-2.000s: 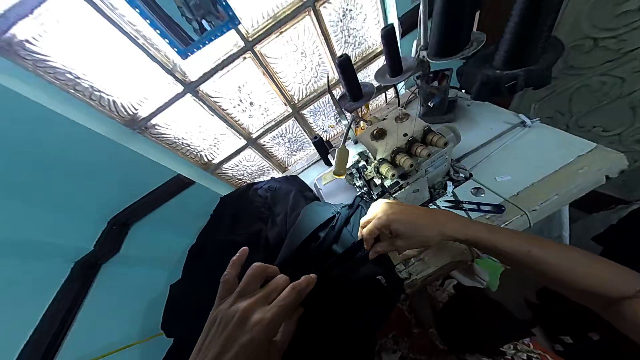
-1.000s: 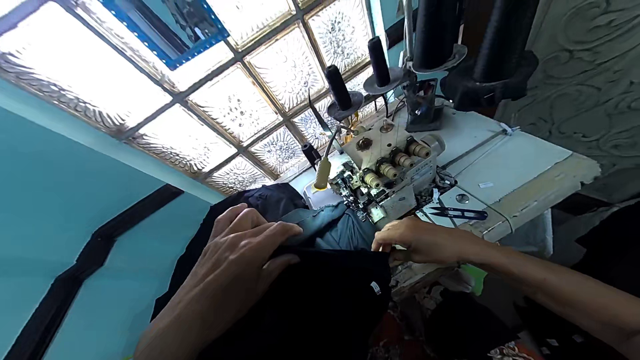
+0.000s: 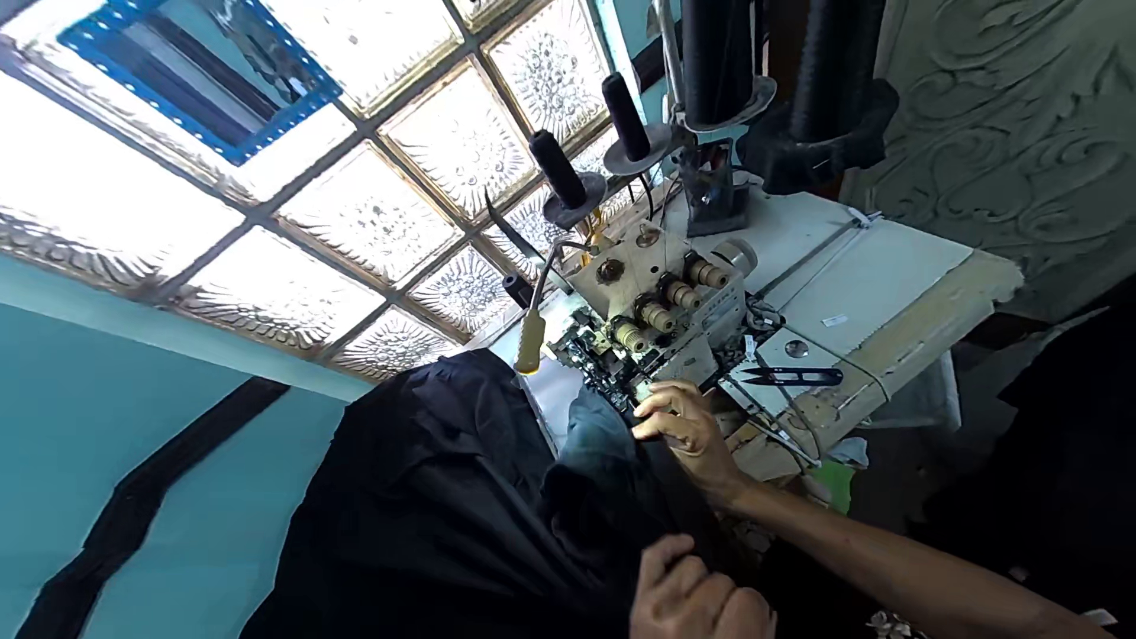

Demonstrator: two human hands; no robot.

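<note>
An overlock sewing machine (image 3: 657,302) stands on a worn white table, with several tension dials on its front. Dark fabric (image 3: 444,497) spreads from the machine down to the bottom edge, and a teal-grey part of it (image 3: 596,430) lies at the presser foot area. My right hand (image 3: 688,435) pinches the cloth's edge close beside the machine's front. Lower down, my left hand (image 3: 701,590) is curled with its fingers closed on the dark fabric near the bottom edge; its fingertips are partly hidden.
Thread snips (image 3: 794,376) lie on the table (image 3: 870,293) right of the machine. Black thread cones (image 3: 559,169) stand behind it. A small lamp with a yellowish head (image 3: 531,342) hangs at its left. A glass-block window (image 3: 382,204) and a teal wall (image 3: 133,390) border the left.
My left hand has moved from the left side of the cloth to the lower right, and its fingers have closed. The right hand is now at the machine's front with the cloth edge.
</note>
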